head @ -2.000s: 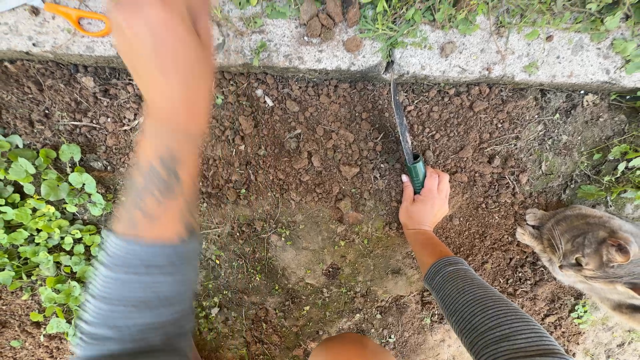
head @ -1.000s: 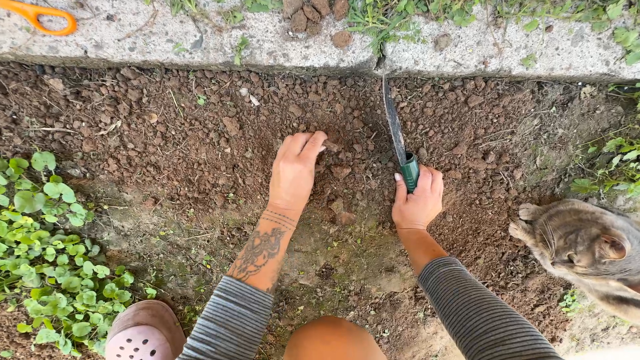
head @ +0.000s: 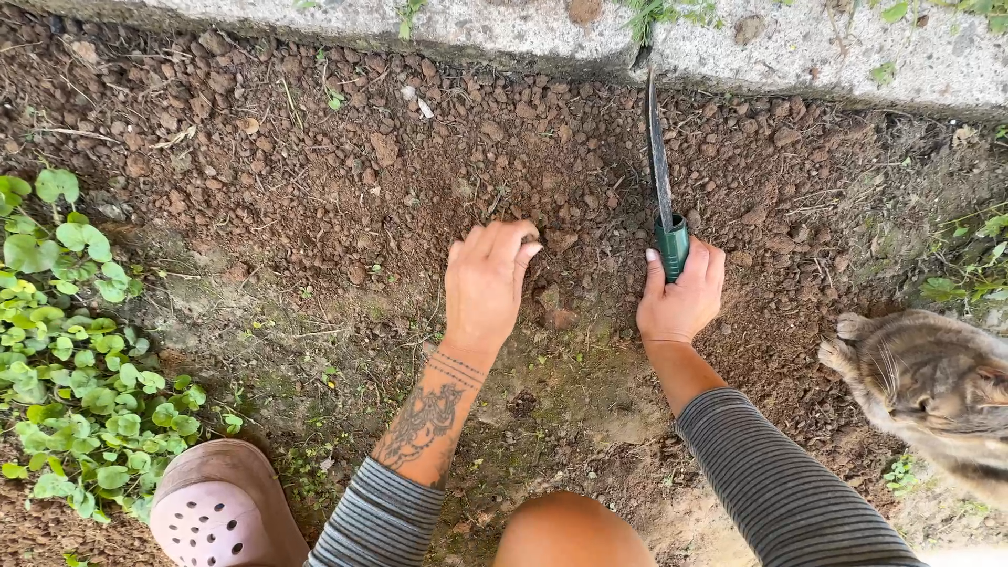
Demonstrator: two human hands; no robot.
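Note:
My right hand (head: 683, 295) grips the green handle of a narrow-bladed garden hand tool (head: 659, 157). Its dark, soil-marked blade lies over the loose soil, with the tip close to the concrete edging. To the left of it, my left hand (head: 490, 276) is at the soil surface, its fingers curled and the thumb near the index finger. Whether something small is between those fingertips cannot be seen. Crumbly reddish-brown soil (head: 378, 173) spreads around both hands, and a few larger clods (head: 554, 307) lie between them.
A concrete edging (head: 504, 31) runs along the top. Round-leaved green plants (head: 87, 378) grow at the left, above a pink clog (head: 213, 512). A grey tabby cat (head: 929, 378) lies at the right. My bare knee (head: 571, 535) shows at the bottom.
My left hand has come down from the upper left, near the orange-handled item, to the soil. My right hand keeps its hold on the tool. The orange handle has left the view.

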